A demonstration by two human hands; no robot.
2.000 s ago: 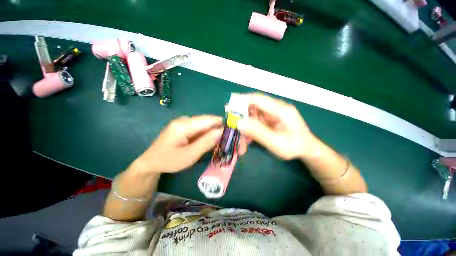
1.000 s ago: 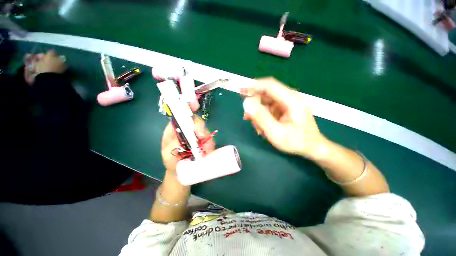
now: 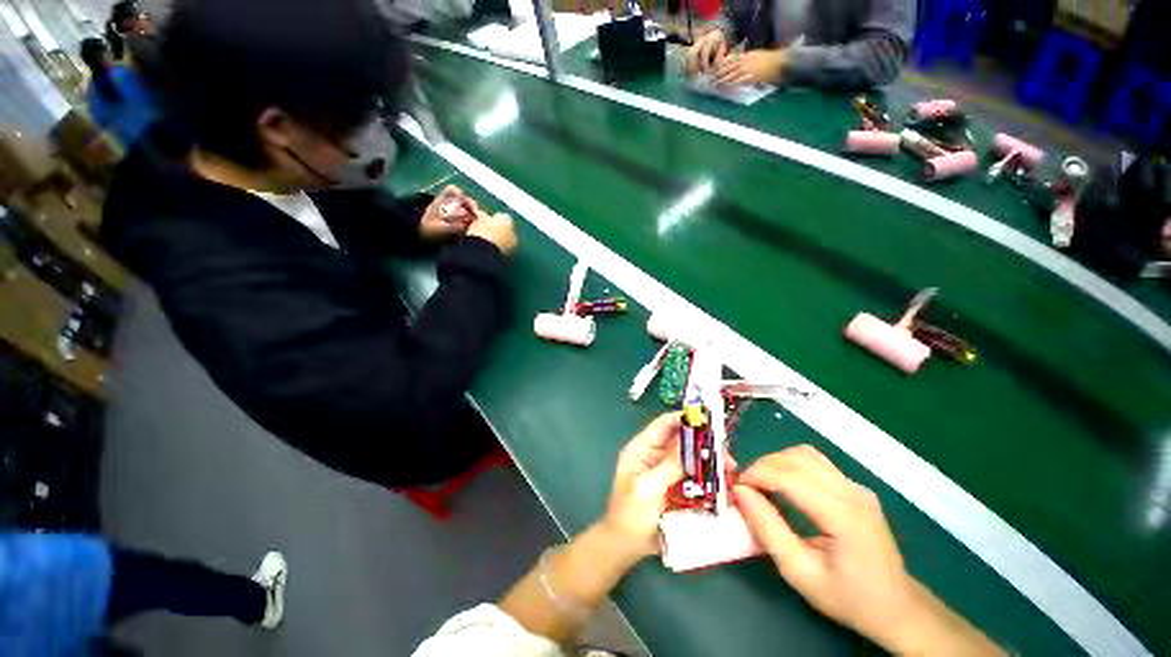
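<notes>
My left hand [image 3: 642,485] holds the pink hair dryer unit from its left side. Its pink barrel [image 3: 709,537] lies at the bottom and the open handle strip [image 3: 718,462] points up. The dark circuit board with its capacitor [image 3: 697,456] lies along the handle, with a yellow block [image 3: 695,413] near its upper end. Red leads show at the board's lower end. My right hand [image 3: 822,533] is at the right of the unit, its fingertips touching the barrel and handle area. The exact contact of the fingers is partly hidden.
A part-assembled unit [image 3: 565,324] lies on the worktop; others overlap behind the held one. One unit [image 3: 889,341] is on the green belt, beyond the white rail [image 3: 886,443]. A worker in black [image 3: 321,321] sits at the left. More pink units [image 3: 950,163] lie across the belt.
The view has turned left and up, showing more of the line. My right hand has come from apart to the held unit. The unit stays in my left hand.
</notes>
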